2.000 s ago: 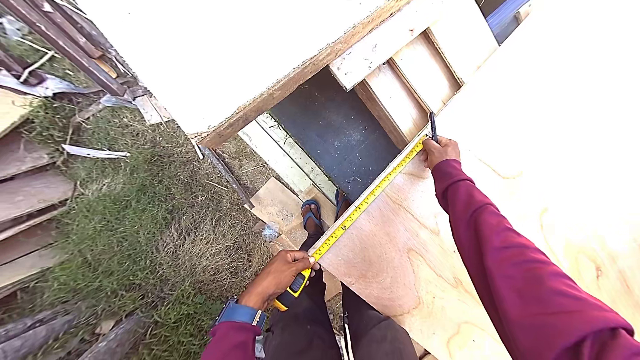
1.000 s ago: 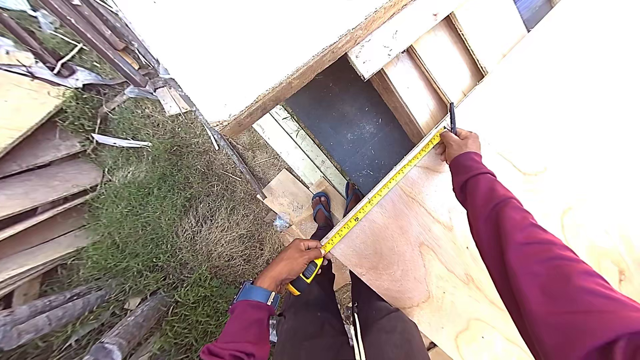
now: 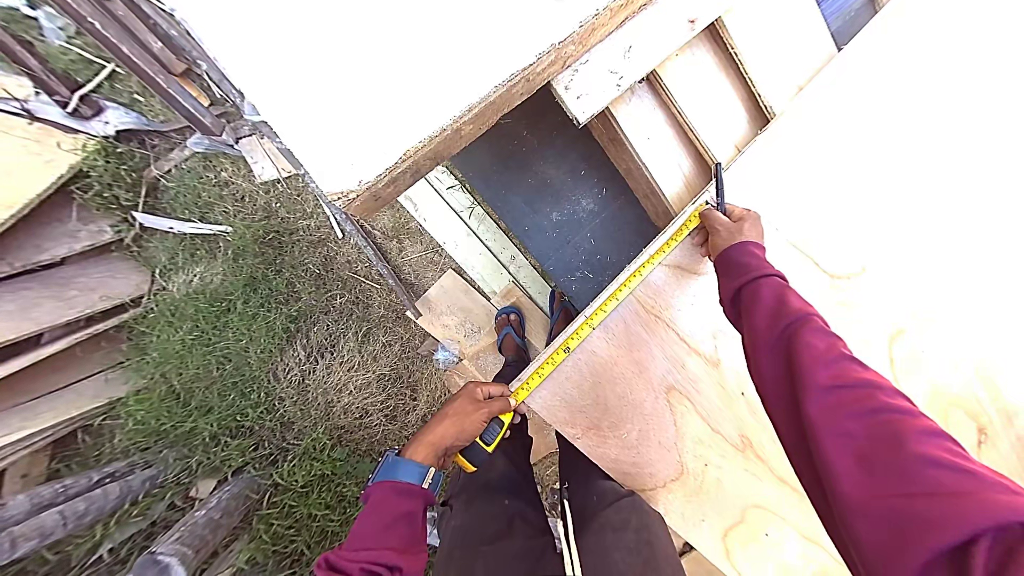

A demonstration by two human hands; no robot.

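A yellow tape measure (image 3: 614,302) lies extended along the edge of a plywood sheet (image 3: 640,384). My left hand (image 3: 472,416) pinches the blade at the sheet's near corner, with the yellow and black case hanging just below the fingers. Farther up the same edge, my right hand (image 3: 732,230) holds a dark pen or marker (image 3: 719,189) upright and presses at the far part of the blade. The tape's far tip is partly hidden by the fingers.
A pale board with a rough wooden edge (image 3: 496,112) stands ahead, beside a dark panel (image 3: 568,200) and framed wood pieces (image 3: 656,144). Stacked boards (image 3: 72,296) and round logs (image 3: 200,528) lie on grass at the left. My sandalled feet stand near wood scraps (image 3: 458,308).
Both hands keep their places along the sheet's edge with the tape stretched between them. The view has shifted somewhat.
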